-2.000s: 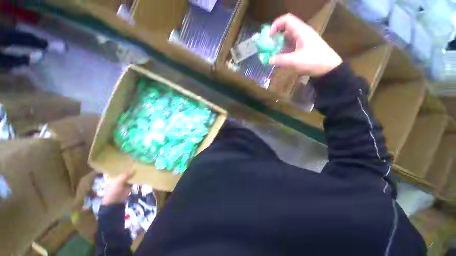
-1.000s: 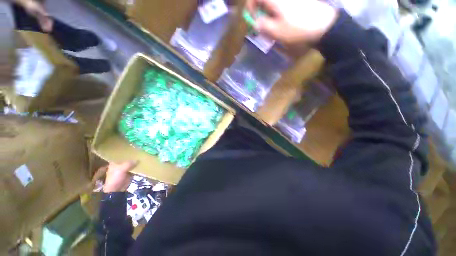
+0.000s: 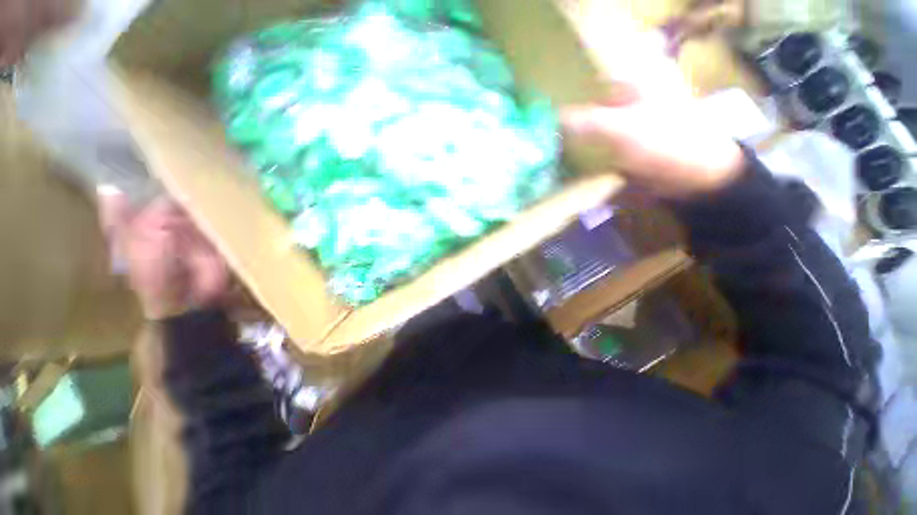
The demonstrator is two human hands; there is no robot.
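Note:
The open brown accessory carton (image 3: 463,264) is raised close in front of me, filled with small green bagged accessories (image 3: 392,141). My left hand (image 3: 166,251) is blurred at the carton's left outer side; its fingers are partly hidden, and I cannot tell how firmly it grips. My right hand (image 3: 659,141) is at the carton's right side with its fingers on the wall, overexposed and blurred. No separate green packet shows in it. Below the carton, packing cartons (image 3: 623,292) hold bagged ribbed panels (image 3: 578,264) with a little green on them.
White product units with round black ends (image 3: 824,91) stand in rows at the upper right. A bin of white-and-black loose parts (image 3: 292,397) lies below the carton. Brown cardboard (image 3: 60,272) is at the left, and a green-lined box (image 3: 96,397) at the lower left.
The accessory carton has come up and closer to the camera. My right hand has moved from the packing cartons to the accessory carton's right side. The view has shifted.

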